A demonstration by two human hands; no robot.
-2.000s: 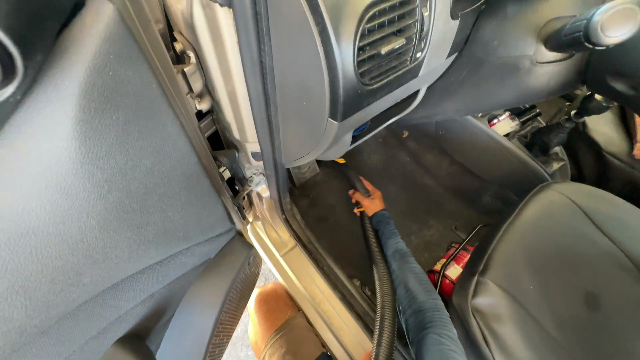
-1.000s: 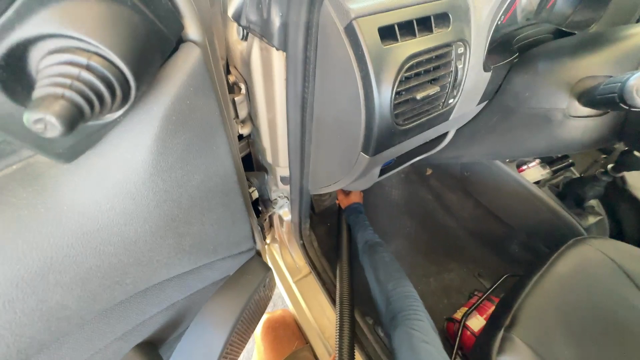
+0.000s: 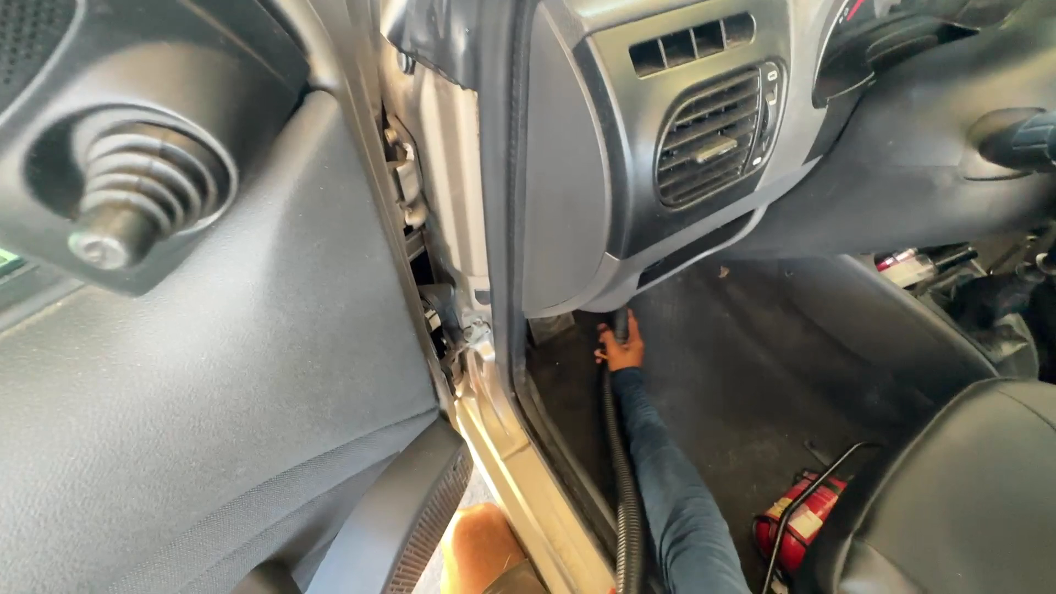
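My right hand (image 3: 623, 345), at the end of a blue sleeve, grips the black end of a ribbed vacuum hose (image 3: 629, 495) just below the dashboard's lower edge. The hose runs beside my forearm to the bottom of the view. Its tip is hidden under the dashboard, above the dark footwell floor (image 3: 701, 363). A pedal or footrest (image 3: 551, 328) shows partly to the left of the hand. I cannot make out my left hand.
The open door's panel (image 3: 247, 371) fills the left, beside the metal door sill (image 3: 503, 462). A red fire extinguisher (image 3: 800, 520) lies by the black seat (image 3: 949, 495). Above are the dashboard vent (image 3: 711, 136) and steering column stalk (image 3: 1019, 140). A bare knee (image 3: 478, 549) shows outside the sill.
My right hand has moved with the hose from the open footwell to the dashboard's lower edge; a second ago it was partly hidden there. The view has shifted, showing more of the door and vents.
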